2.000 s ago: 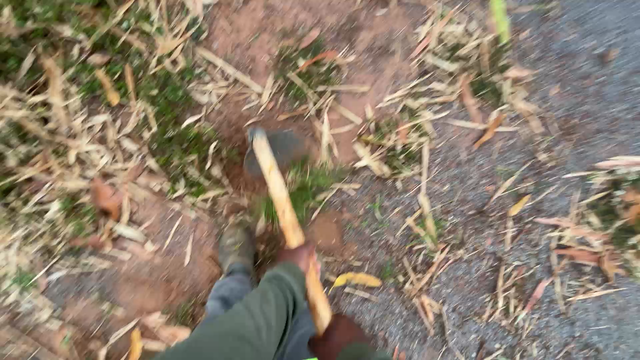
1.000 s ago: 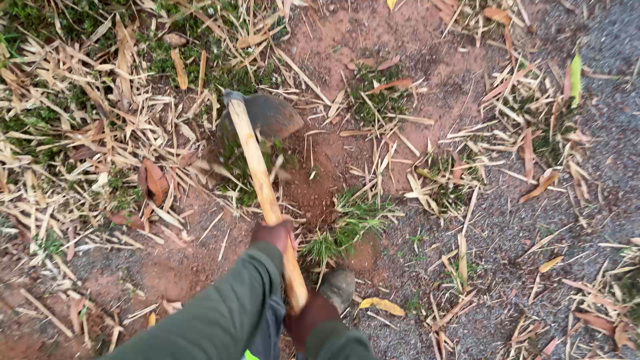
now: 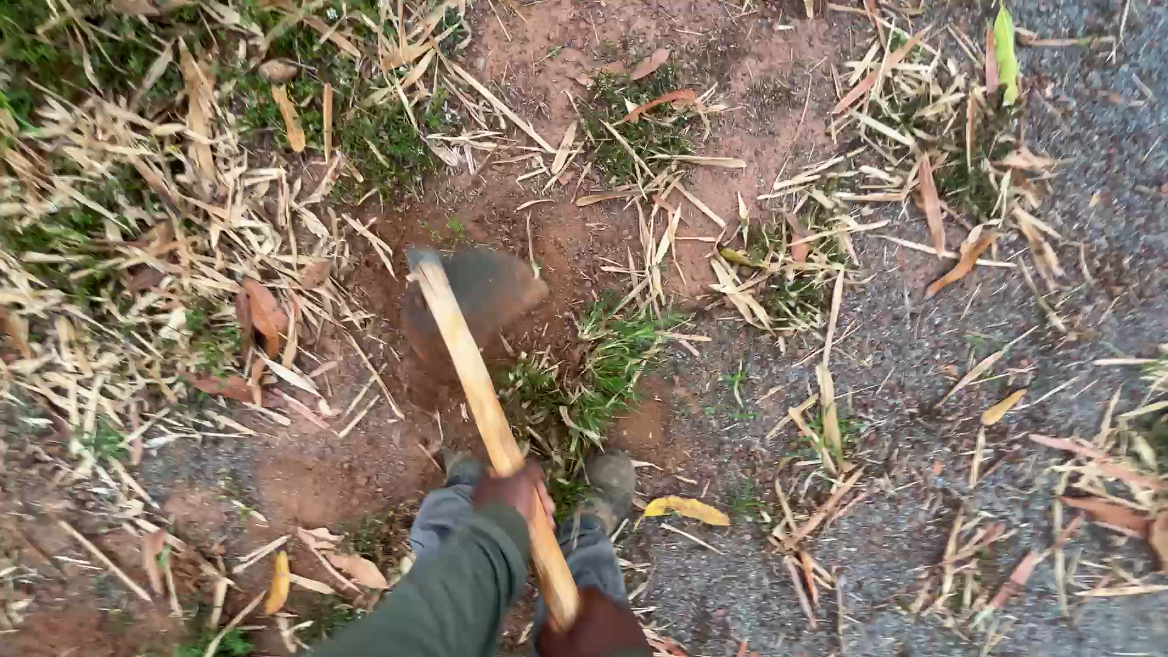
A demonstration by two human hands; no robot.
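A hoe with a pale wooden handle (image 3: 470,370) and a broad, dark metal blade (image 3: 488,290) lies diagonally across the view. Its blade is blurred and is over reddish-brown soil, up and left of a green grass tuft (image 3: 611,370). My left hand (image 3: 516,493) is wrapped around the lower part of the handle, below a green sleeve. Near the handle's butt end, my right hand (image 3: 593,625) grips the wood, partly cut off by the bottom edge. Whether the blade touches the soil cannot be told.
My two booted feet stand just below the tuft, the right boot (image 3: 610,484) beside it. Dry bamboo-like leaves (image 3: 210,265) and green plants cover the left. Rough grey paving (image 3: 912,392) with scattered leaves spans the right. A yellow leaf (image 3: 684,511) lies by the right boot.
The hoe blade has come down the view, nearer my feet and the grass tuft, since one second ago. Both boots now show, where one showed then. Both hands have stayed on the handle.
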